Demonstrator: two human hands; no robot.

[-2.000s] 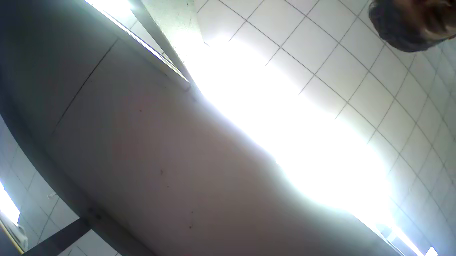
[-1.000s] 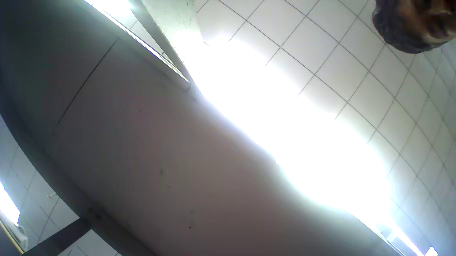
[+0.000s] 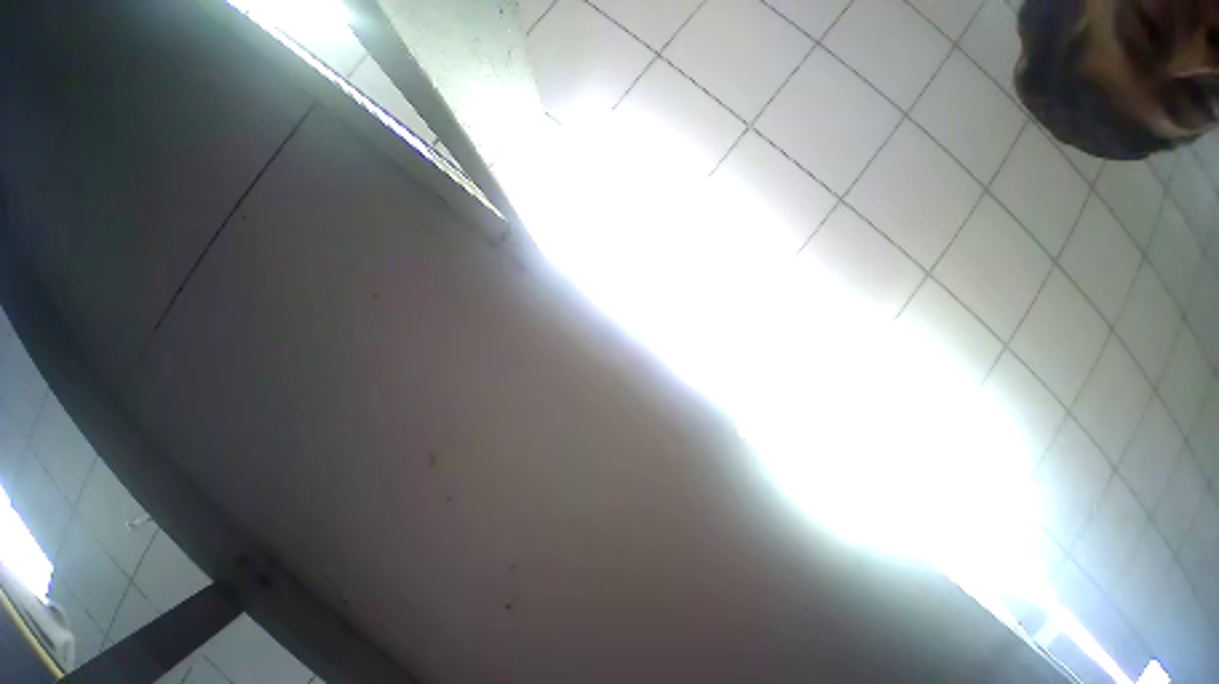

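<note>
Neither my left hand nor my right hand is in the picture. The view looks up at the underside of a grey-brown shelf [image 3: 441, 388], which runs diagonally from upper left to lower right. A thin dark seam crosses it at the upper left, and small dark specks mark its surface. A very bright lamp [image 3: 789, 334] glares along its upper right edge and hides part of that edge. No work pieces or tools are visible.
A pale upright beam [image 3: 455, 67] meets the shelf edge at top. A dark bar [image 3: 167, 635] joins the shelf at lower left. A tiled ceiling [image 3: 922, 174] lies behind. A person's head [image 3: 1116, 80] shows at the top right, cut off by the frame.
The person's head at the top right has moved slightly to the right and down. The shelf, lamp and ceiling look the same.
</note>
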